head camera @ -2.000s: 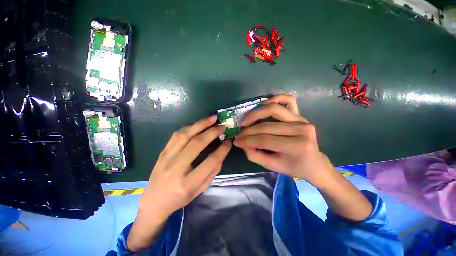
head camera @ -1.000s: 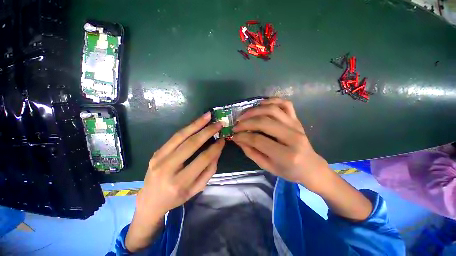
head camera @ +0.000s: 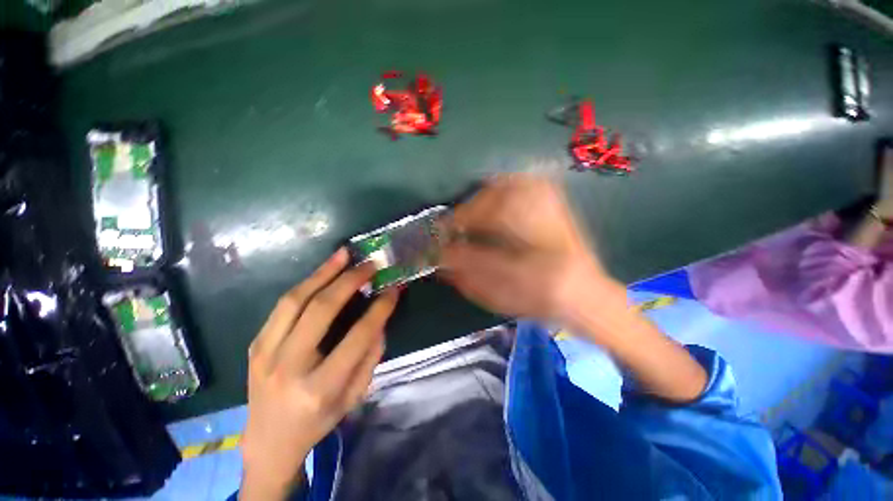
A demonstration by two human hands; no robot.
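Observation:
A half-built handset [head camera: 399, 252], with green board and grey metal inside, is tilted in front of me near the bench's front edge. My left hand [head camera: 318, 357] grips its left end between thumb and fingers. My right hand [head camera: 524, 250] is blurred at its right end, fingers bent and covering that end; whether it grips the handset or a small part cannot be told. Two piles of small red parts lie beyond: one pile [head camera: 409, 104] ahead, the other pile [head camera: 599, 147] to the right, with dark bits.
Two more half-built handsets, the upper [head camera: 125, 201] and the lower [head camera: 155, 342], lie at left beside a glossy black tray [head camera: 49, 391]. A dark and silver object [head camera: 851, 83] lies at far right. A person's pink sleeve [head camera: 783, 279] is at the right edge.
The view has shifted, so the piles and handsets appear further left. My right hand has drawn back from the board's middle to the handset's right end. A dark and silver object now shows at far right.

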